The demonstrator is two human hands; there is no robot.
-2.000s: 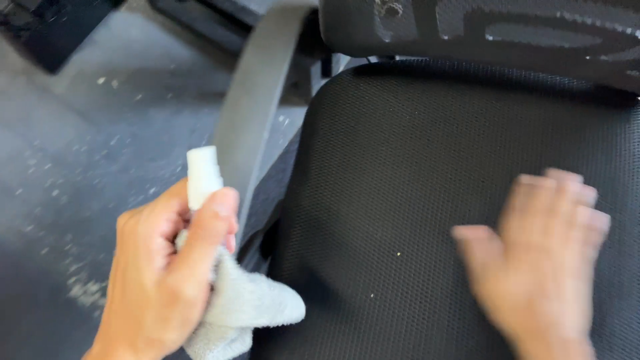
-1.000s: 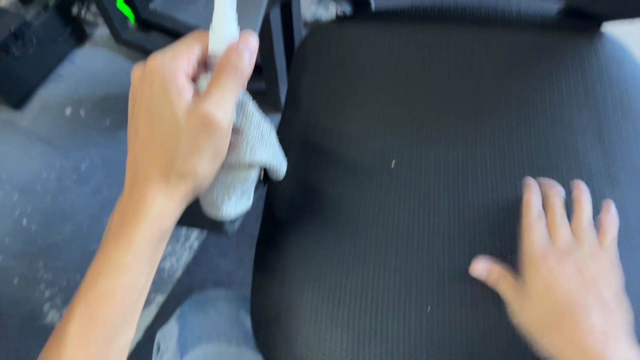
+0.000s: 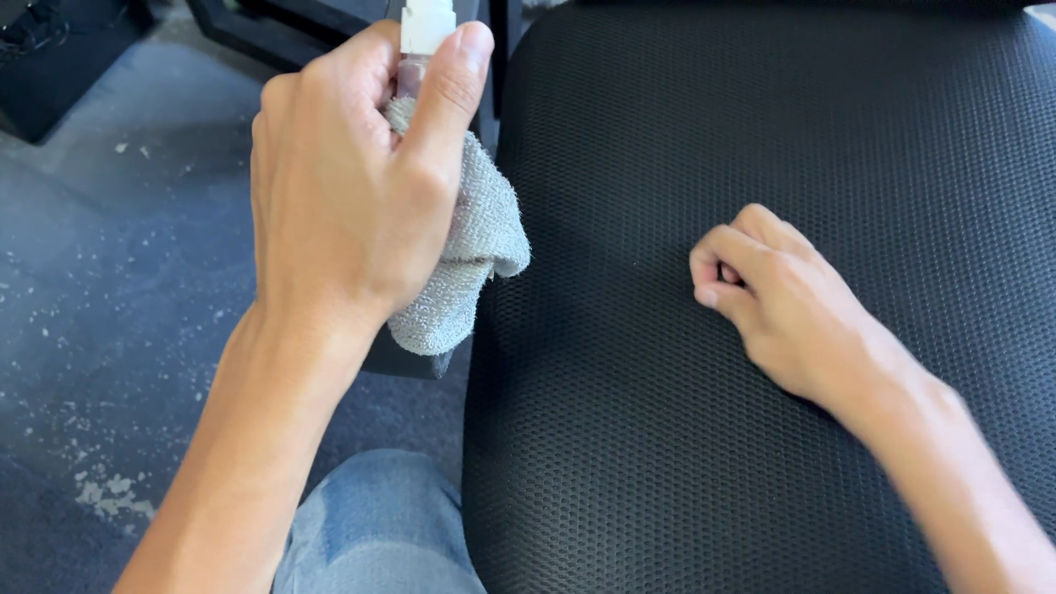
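Observation:
My left hand [image 3: 355, 173] grips a small clear bottle with a white cap [image 3: 427, 29] together with a grey terry cloth [image 3: 487, 223]. The cloth hangs from the palm beside the left edge of a black mesh chair seat [image 3: 643, 412]. Over the middle of the seat is my right hand [image 3: 767, 289], its fingers curled in and the thumb tip against the index finger. Whether something tiny is pinched there cannot be seen. Part of the chair's armrest [image 3: 412, 359] shows behind the left hand and cloth.
A denim-covered knee [image 3: 379, 520] is at the seat's front left. Worn dark floor with pale specks [image 3: 107, 330] lies at the left. A black box-like object [image 3: 58, 74] stands at the upper left, and a black metal frame [image 3: 264, 29] lies right of it.
My right hand was spread flat over the seat; its fingers are now curled in and it has moved toward the seat's middle. My left hand still holds the bottle and cloth.

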